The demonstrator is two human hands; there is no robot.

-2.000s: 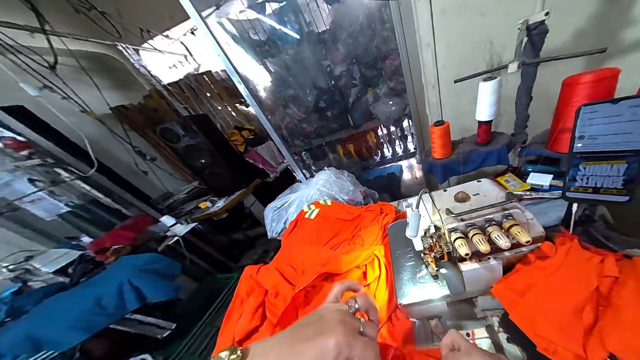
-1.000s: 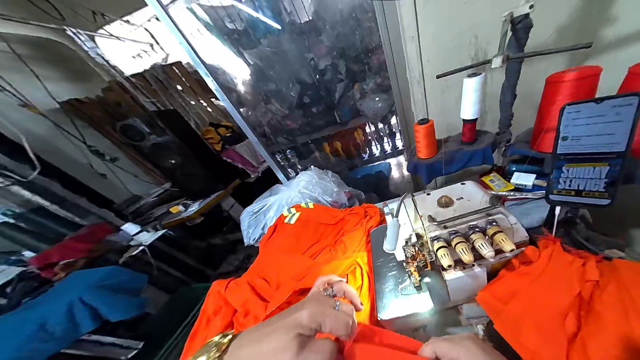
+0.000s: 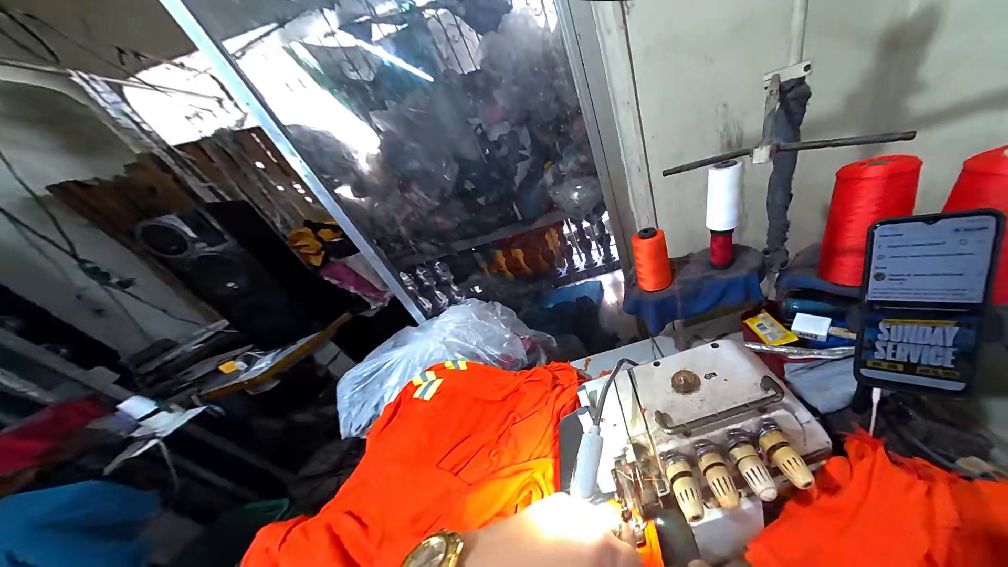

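My left hand [image 3: 551, 535], with a gold watch [image 3: 435, 550] at its wrist, lies at the bottom middle, washed out by the lamp. It is beside the needle area of an overlock sewing machine [image 3: 713, 386], and its fingers are mostly hidden. Orange fabric [image 3: 465, 441] with yellow and grey reflective strips spreads left of the machine; a bit of orange cloth shows under the needle area. Of my right hand [image 3: 713, 562] only a sliver shows at the bottom edge, so its hold cannot be seen. A small lamp [image 3: 587, 463] hangs beside the needles.
More orange fabric [image 3: 882, 504] lies right of the machine. A phone [image 3: 929, 299] stands behind it. Orange [image 3: 651, 260], white [image 3: 723, 197] and red [image 3: 870, 220] thread cones stand at the back. A clear plastic bag [image 3: 441, 354] sits behind the garment, and a loudspeaker [image 3: 228, 268] stands at left.
My left hand has moved toward the machine's needle area, and its fingers no longer show clearly. My right hand has dropped almost out of view. The orange fabric beside the left hand has shifted.
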